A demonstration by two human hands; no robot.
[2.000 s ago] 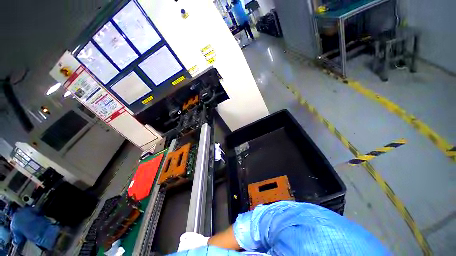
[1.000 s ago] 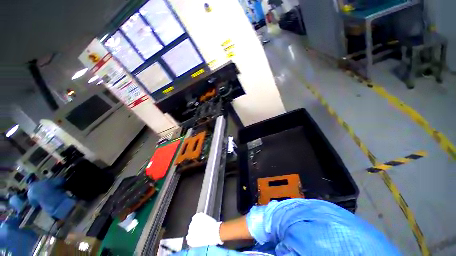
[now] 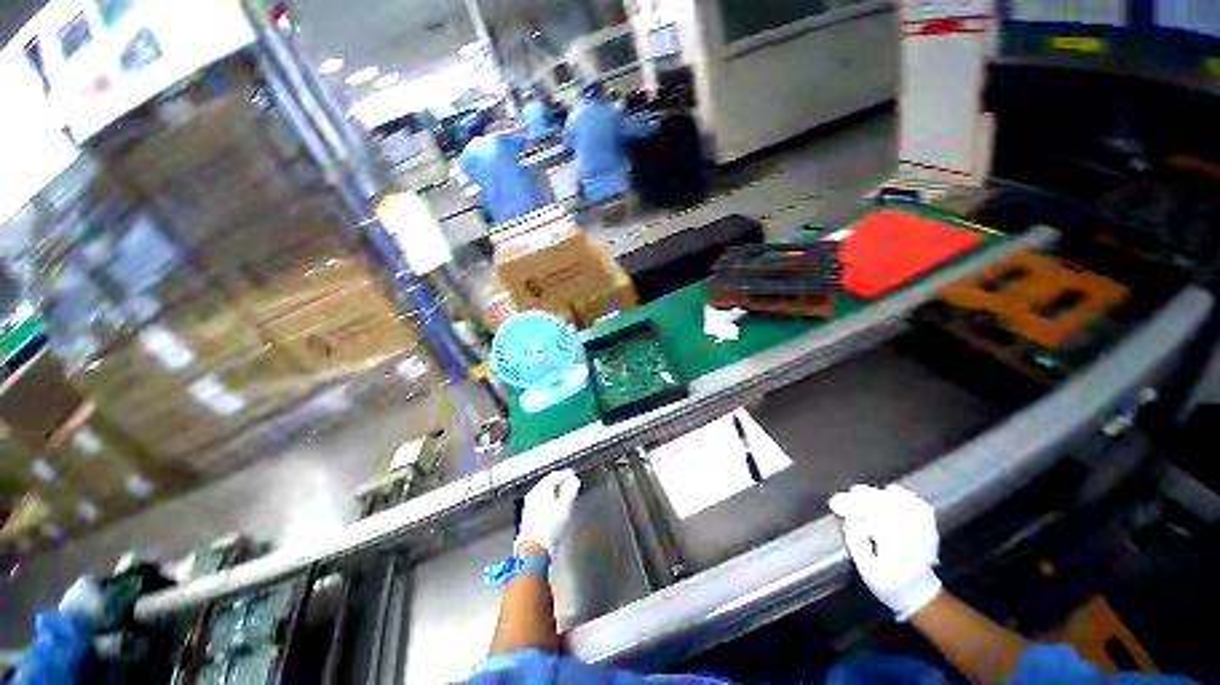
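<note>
My left hand (image 3: 549,511), white-gloved with a blue wrist band, is over the conveyor close to the far rail. Its fingers are bent, and whether they hold something is unclear. My right hand (image 3: 887,549), white-gloved, is at the near rail (image 3: 789,549) with fingers slightly apart and nothing visible in it. A white record sheet (image 3: 716,464) lies on the line between the hands, with a black marker pen (image 3: 748,451) on it. A carrier with an orange-brown cover (image 3: 1037,297) sits between the rails at the right.
Beyond the far rail, a green mat bears a light blue fan (image 3: 535,352), a parts tray (image 3: 634,371), a black-and-brown fixture (image 3: 776,277) and a red sheet (image 3: 910,252). Green boards (image 3: 250,629) are on the line at lower left. Stacked cartons (image 3: 228,268) and people in blue smocks (image 3: 502,174) are behind.
The view has swung left along the line. My left hand, the fan, parts tray and marker pen are now visible. My right hand is still by the near rail.
</note>
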